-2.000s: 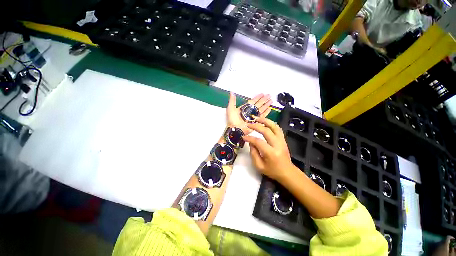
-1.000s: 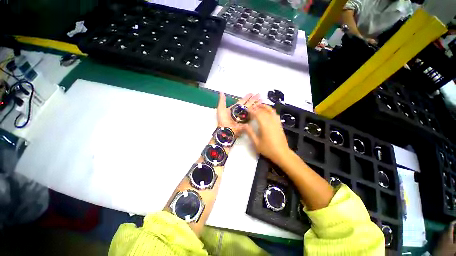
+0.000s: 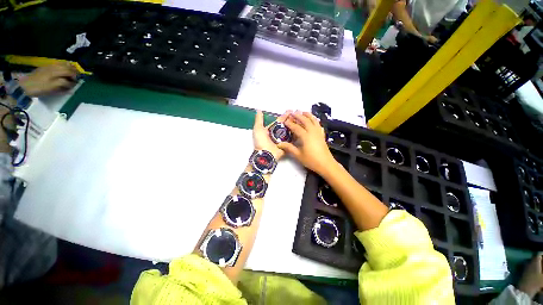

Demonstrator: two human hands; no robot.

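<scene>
My left hand (image 3: 265, 136) lies palm up with a round watch head (image 3: 280, 133) on its palm, thumb out to the side. My right hand (image 3: 308, 140) is over that watch head, its fingertips and thumb touching the bezel. Several more watch heads lie in a row along my bare left forearm: two near the wrist show red on their displays (image 3: 251, 184), and two nearer the sleeve (image 3: 221, 247) are dark. The black foam tray (image 3: 368, 170) at my right holds watch heads in some pockets; my right forearm hides part of it.
A white sheet (image 3: 125, 179) lies under and left of my left arm. A filled black tray (image 3: 172, 44) and a clear blister tray (image 3: 297, 27) are across the bench. A yellow post (image 3: 440, 65) rises at right. Another person's hand (image 3: 52, 79) is at far left.
My right thumb and fingers have closed in around the palm watch head. The two displays near the wrist now show red. Another person's hand has appeared at far left. The view has shifted slightly.
</scene>
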